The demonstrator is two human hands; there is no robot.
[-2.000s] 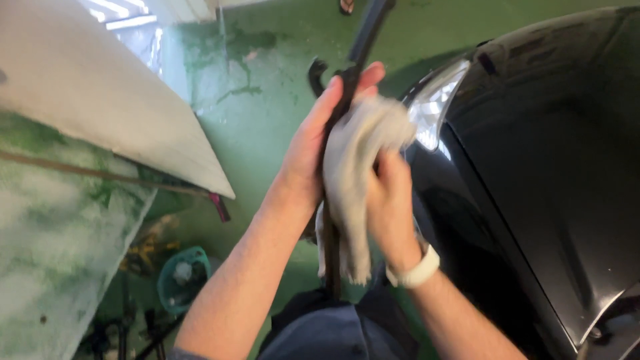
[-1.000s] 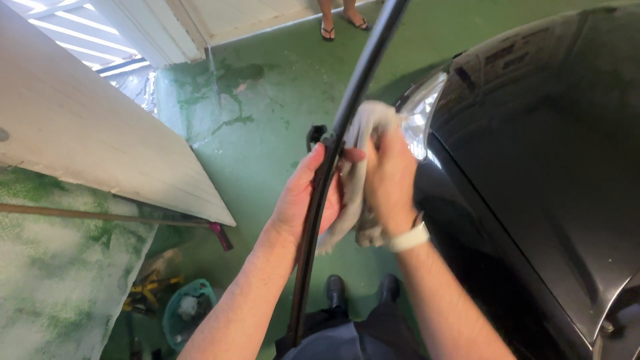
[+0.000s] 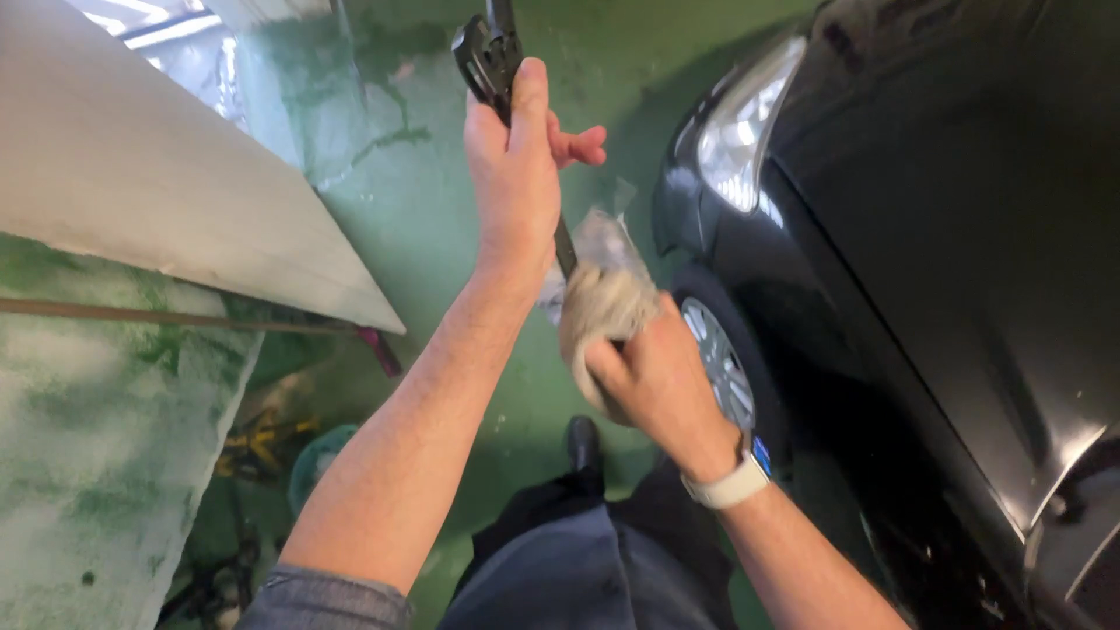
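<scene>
A long black wiper arm or similar bar [image 3: 500, 24] with a hooked, slotted fitting [image 3: 483, 59] is held upright in the head view. My left hand [image 3: 518, 166] grips it just below the fitting, thumb along it and some fingers raised. Lower on the bar, my right hand [image 3: 652, 367] is closed on a light grey-beige cloth [image 3: 608, 306] that wraps around the bar. Behind the cloth is a pale, translucent piece [image 3: 608, 241], perhaps plastic or more cloth; blur hides which. The cloth covers the bar's lower end.
To the right stands a black car [image 3: 945, 192] with its headlight [image 3: 752, 127] and front wheel [image 3: 719, 359]. At left are a large pale panel [image 3: 201, 175], a pole with a magenta end [image 3: 378, 350], a teal basket [image 3: 315, 464] and yellow items [image 3: 262, 446] on the green floor.
My right hand has moved down the bar with the cloth, away from my left hand. The person's feet in sandals seen earlier at the top are out of view.
</scene>
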